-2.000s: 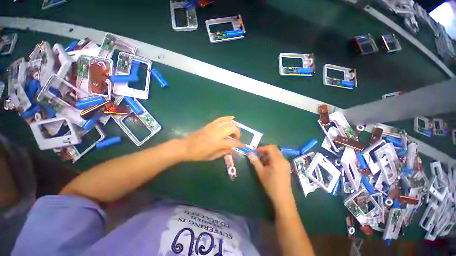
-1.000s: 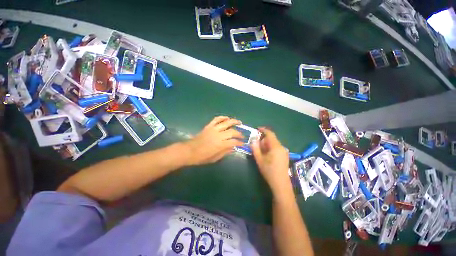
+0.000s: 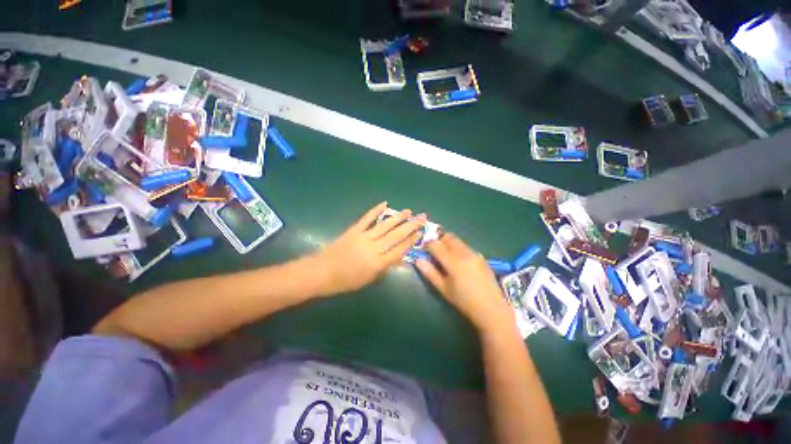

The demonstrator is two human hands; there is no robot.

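Observation:
A white frame [image 3: 431, 232] lies between my hands at the middle of the green surface, mostly hidden under my fingers. A blue battery [image 3: 418, 255] shows at its near edge. My left hand [image 3: 369, 249] lies over the frame's left part with its fingers on it. My right hand [image 3: 457, 270] holds the frame's right and near side, its fingertips by the battery. What sits inside the frame is too small and covered to tell.
A heap of part-assembled units [image 3: 178, 139] lies at left, another [image 3: 637, 295] at right, with empty frames [image 3: 763, 347] at far right. Beyond the pale rail [image 3: 382, 143], spaced units [image 3: 448, 87] lie on the belt. A grey post [image 3: 694, 178] juts in at right.
The reddish-brown board with a white ring that hung below the frame no longer shows there. My left fingers have spread further over the frame. The units on the belt have moved right.

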